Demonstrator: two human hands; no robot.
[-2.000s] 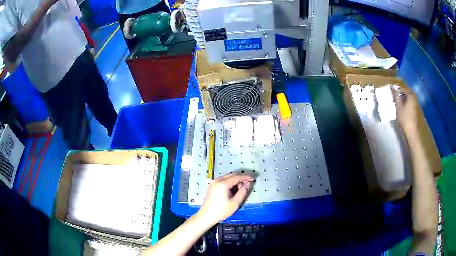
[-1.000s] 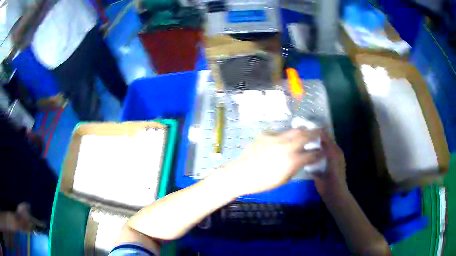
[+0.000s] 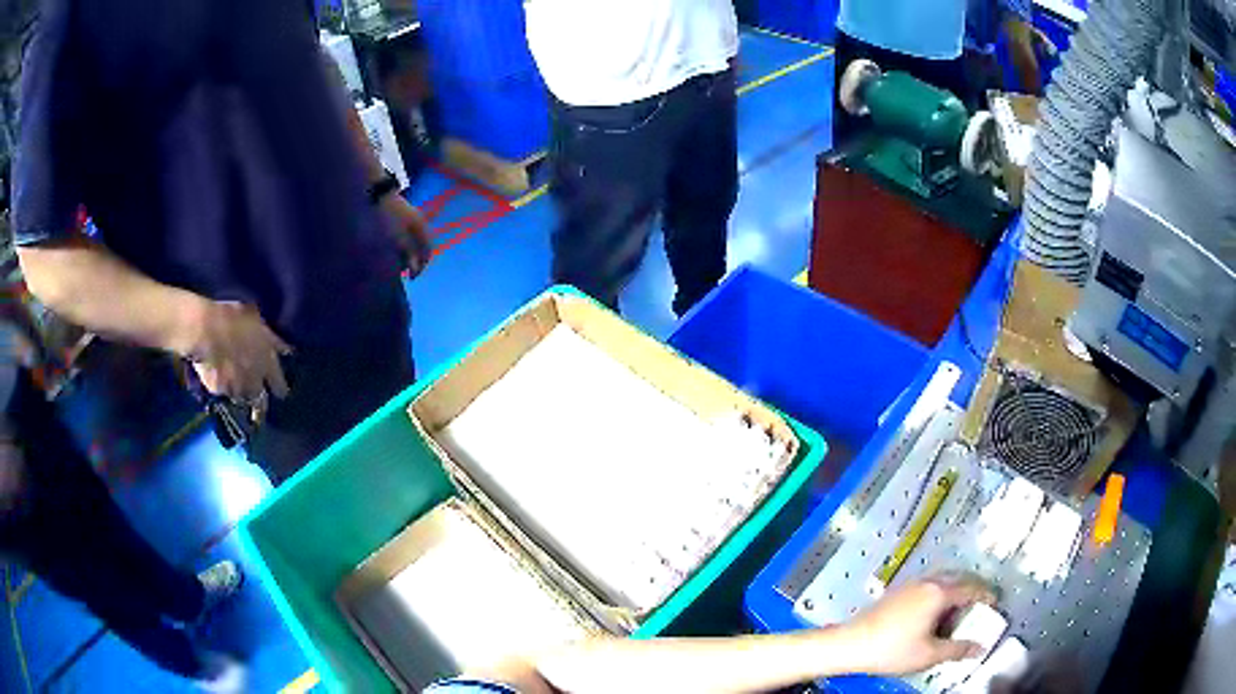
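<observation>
My left hand (image 3: 929,626) reaches in from the bottom over the silver perforated plate (image 3: 888,508), its fingers on a white charger (image 3: 979,628). A second white charger (image 3: 1003,664) is just below it. My right hand (image 3: 1064,674) is a blurred, dark patch cut off by the bottom edge; its grip cannot be made out. Two white chargers (image 3: 1027,526) sit side by side in the jig at the top of the plate. The left carton (image 3: 454,393), in a green crate (image 3: 292,522), holds a white sheet and chargers along its right side.
A smaller carton (image 3: 373,576) shares the crate. A blue crate (image 3: 800,353) stands behind. A yellow strip (image 3: 919,526) and an orange handle (image 3: 1109,508) lie on the plate. The fan (image 3: 1041,431) and marker head (image 3: 1166,258) are beyond. People stand at the left and back.
The view has swung left, bringing the green crate to the middle and the people into fuller view. The right carton is out of view. My hands now show at the lower right.
</observation>
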